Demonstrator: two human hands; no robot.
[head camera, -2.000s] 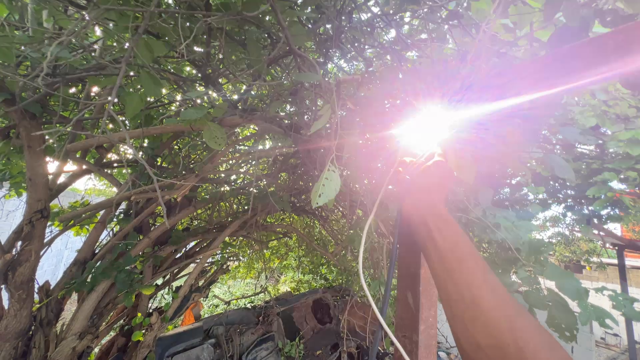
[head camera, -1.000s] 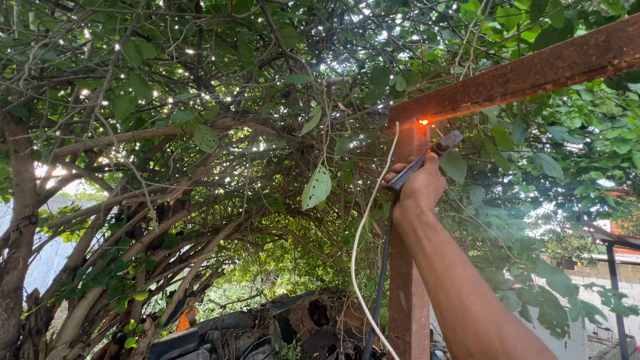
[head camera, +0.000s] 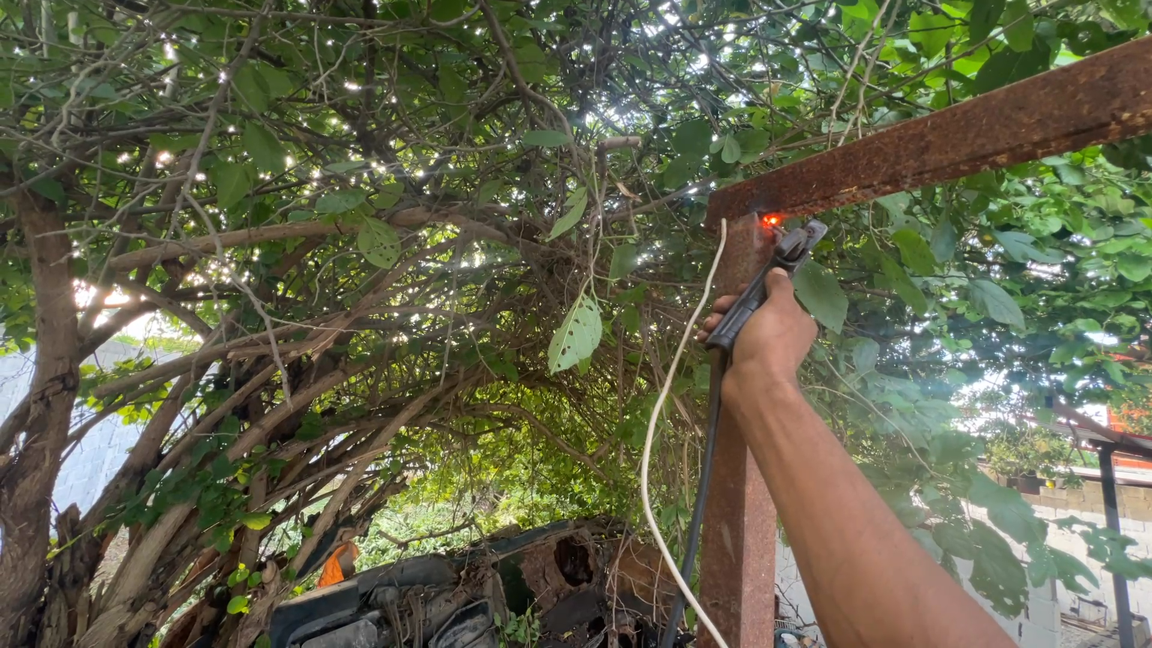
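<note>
My right hand (head camera: 765, 328) grips a black welding electrode holder (head camera: 751, 297), its jaws pointing up and to the right. A black cable (head camera: 706, 468) hangs from the holder's lower end. Just above the jaws, a small spot glows orange (head camera: 771, 220) at the joint between a rusty steel post (head camera: 740, 531) and a rusty steel beam (head camera: 936, 135). Whether an electrode remains in the jaws, I cannot tell. A thin white cable (head camera: 661, 405) hangs at the post's left side from near the joint. My left hand is out of view.
Leafy branches (head camera: 360, 234) spread behind and around the frame. A heap of old vehicle parts (head camera: 450, 585) lies at the bottom middle, with an orange object (head camera: 337, 564) beside it. A block wall (head camera: 1071, 531) and a dark metal post (head camera: 1116, 540) stand at the right.
The bright welding arc at the joint two seconds ago has gone out, leaving a small orange glow. My right hand still holds the holder near the joint.
</note>
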